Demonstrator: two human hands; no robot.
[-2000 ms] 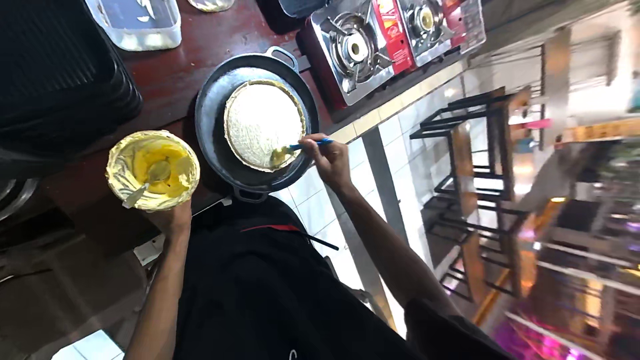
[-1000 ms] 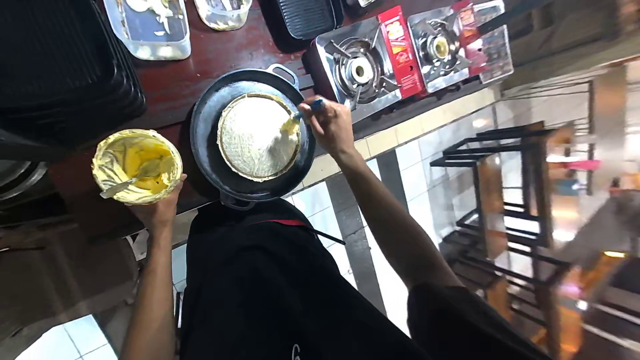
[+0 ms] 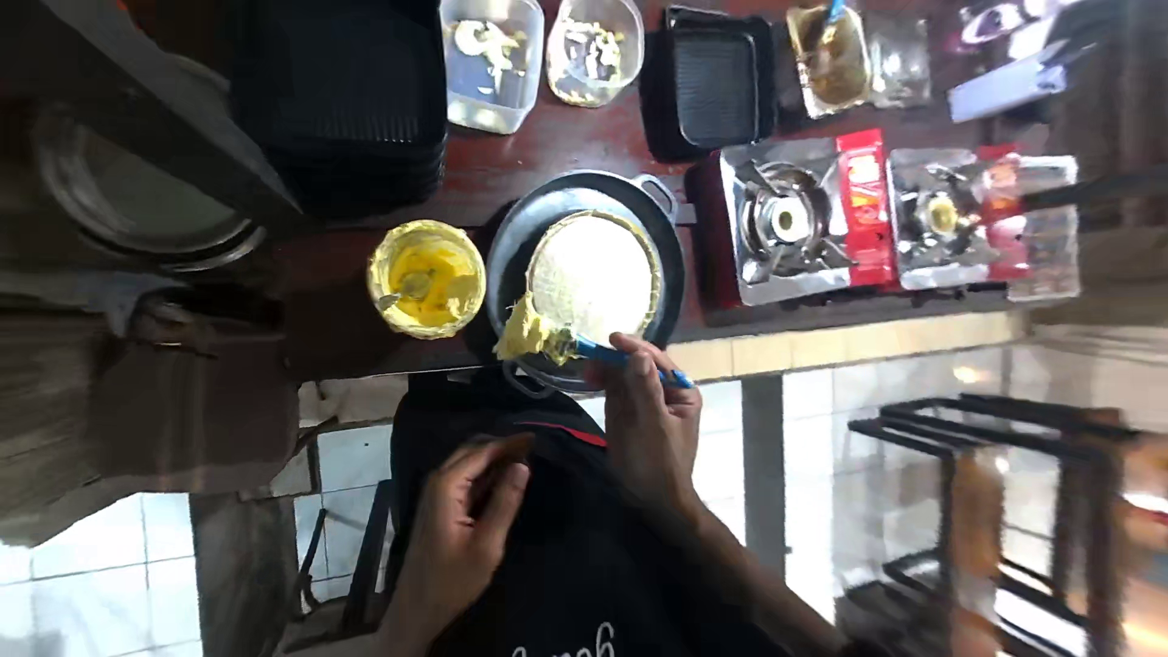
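Observation:
My right hand (image 3: 650, 401) grips a blue-handled brush (image 3: 607, 352), its bristles thick with pale yellow spread. The brush is over the lower left rim of a round, pale flatbread or pancake (image 3: 593, 274) in a black two-handled pan (image 3: 513, 228). My left hand (image 3: 470, 516) is in front of the black apron, below the pan, its fingers curled and nothing plainly seen in them. A tub of yellow spread (image 3: 427, 278) with a spoon in it stands on the table left of the pan.
Right of the pan stand two portable gas stoves (image 3: 794, 219). Stacked black trays (image 3: 342, 109) are at the upper left. Two plastic containers (image 3: 494, 109) (image 3: 595, 55) and a black ridged tray (image 3: 716, 82) lie beyond the pan. The table's tiled edge (image 3: 821, 347) runs near me.
My left hand has let go of the tub, which now stands on the table. The right hand has brought the brush from the flatbread's right side to its lower left rim.

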